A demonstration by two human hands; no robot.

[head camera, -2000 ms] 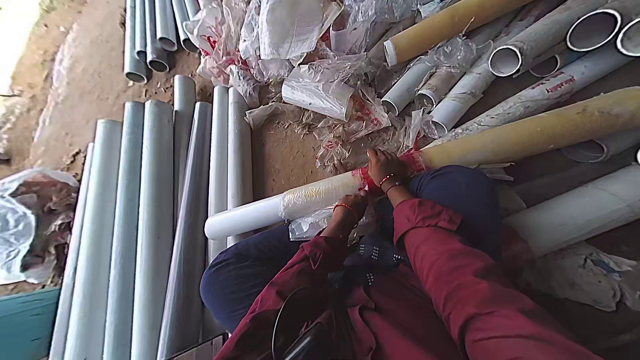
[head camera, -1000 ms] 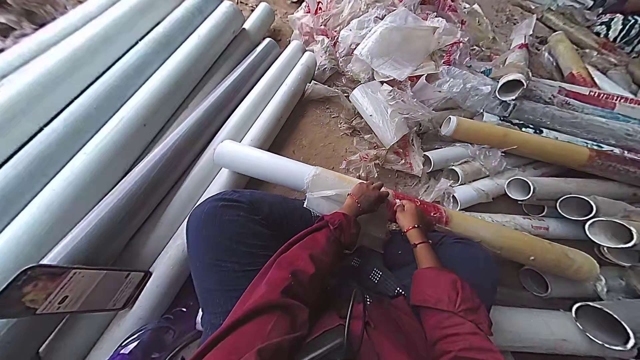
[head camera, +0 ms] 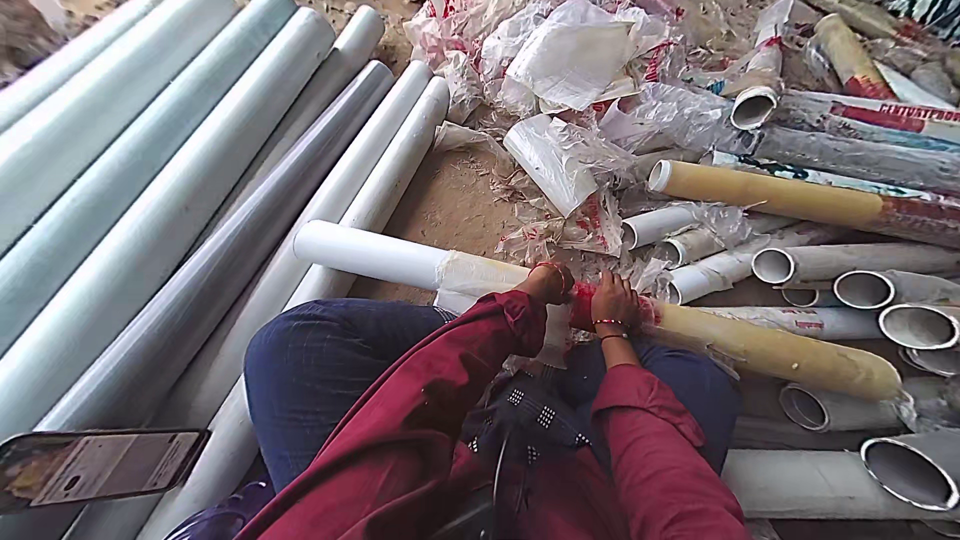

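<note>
Across my lap lies a long tube, bare white at its left end and yellowish at its right, with red-printed plastic film around its middle. My left hand is closed on translucent plastic film at the tube's middle; a loose flap of it hangs below the fist. Just to the right, my right hand rests over the red-printed part of the wrapping, its fingers bent around the tube. How firmly the right fingers grip cannot be told.
Long whitish tubes lie side by side at the left, with a smartphone near their lower ends. Crumpled plastic wrapping is heaped beyond my knees. Open-ended tubes and another yellowish tube are piled at the right.
The view has swung, bringing the smartphone into sight. My hands have stayed near the tube's middle, and they are closer together than one second ago. The white end of the tube remains at the left.
</note>
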